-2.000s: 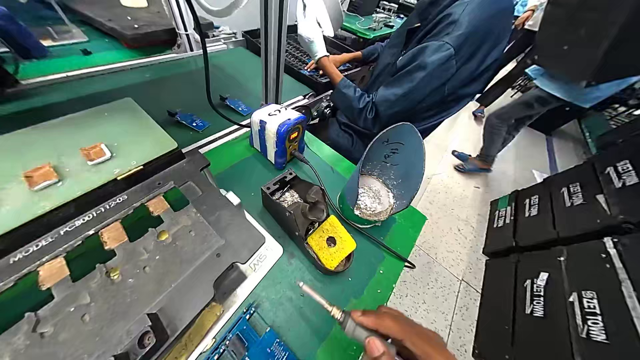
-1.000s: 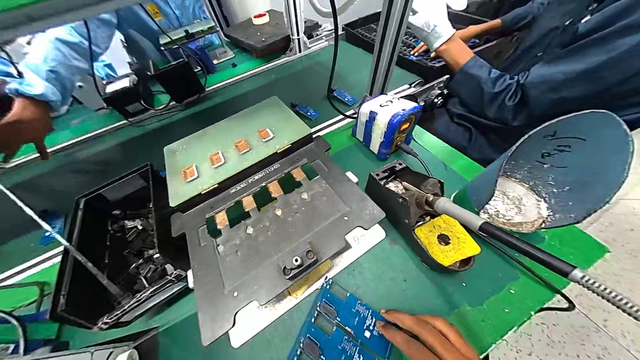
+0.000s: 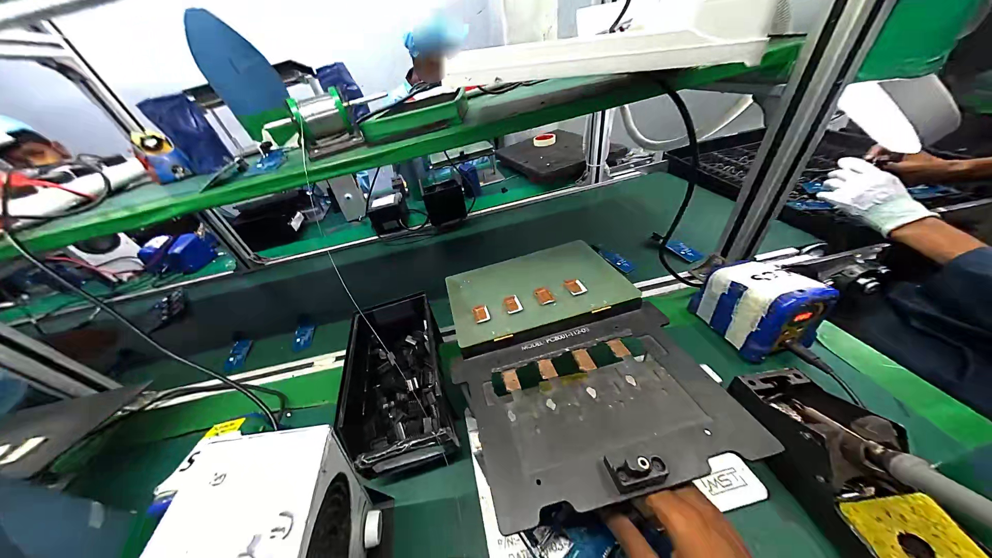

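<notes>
My right hand [image 3: 686, 523] is at the bottom edge, its fingertips at the front rim of the dark fixture plate [image 3: 542, 457], just below the small black block [image 3: 637, 471]. Blue circuit boards [image 3: 593, 542] lie partly hidden beside and under the fingers; whether the fingers grip one cannot be told. The fixture's green lid [image 3: 527, 267] lies folded back, with several copper-coloured pads on it. At the right, the soldering iron [image 3: 922, 477] rests in its black stand [image 3: 783, 387], behind a yellow sponge [image 3: 907, 527]. My left hand is out of view.
A black bin [image 3: 349, 387] of small dark parts stands left of the fixture, with solder wire [image 3: 341, 279] hanging over it. A white box-shaped device [image 3: 248, 496] sits lower left, a blue soldering station [image 3: 763, 310] at right. A co-worker's gloved hand [image 3: 872, 194] is upper right.
Two seconds ago my right hand held the soldering iron; one second ago the iron was in the stand and the hand on the blue boards. The hand is now at the fixture's front rim. The view has swung left.
</notes>
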